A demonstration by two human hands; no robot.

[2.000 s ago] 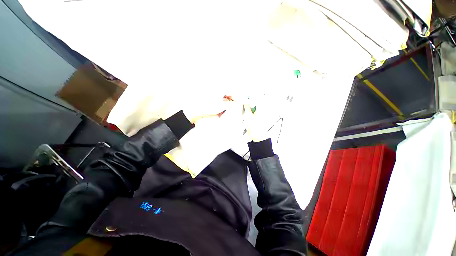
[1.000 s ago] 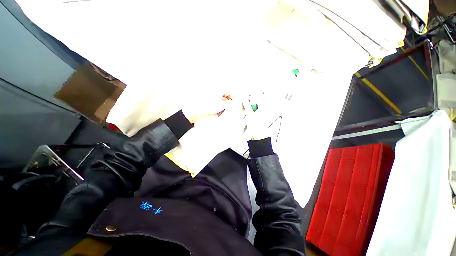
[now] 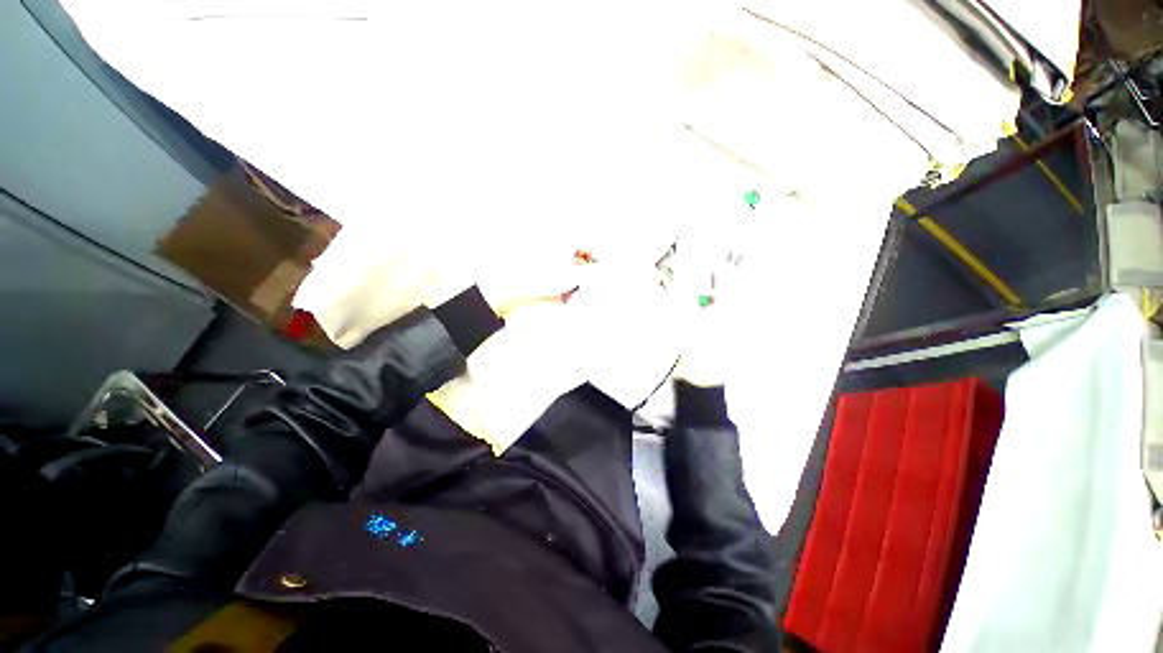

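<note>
A pale bag body [image 3: 491, 396] with a yellow edge lies over the lap and the table's near edge, mostly washed out by glare. My left hand [image 3: 536, 304] reaches onto it from a dark cuff; the hand is overexposed and its fingers are hard to make out. My right hand [image 3: 700, 351] is at the right, past its dark cuff, also nearly lost in white. A small green piece [image 3: 704, 301] shows at its fingertips; whether it is held cannot be told. Small dark bits [image 3: 666, 265] show just beyond, between the hands.
Another green piece [image 3: 751, 199] and a small orange-red spot [image 3: 584, 258] show on the white table [image 3: 816, 319]. Pale stacked bags [image 3: 880, 89] are at the far right. A brown cardboard box [image 3: 242, 242] is at left, a red ribbed surface [image 3: 886, 510] at right.
My right hand and sleeve have moved right and slightly down, away from my left hand. The green piece near it has shifted the same way. My left hand has barely moved.
</note>
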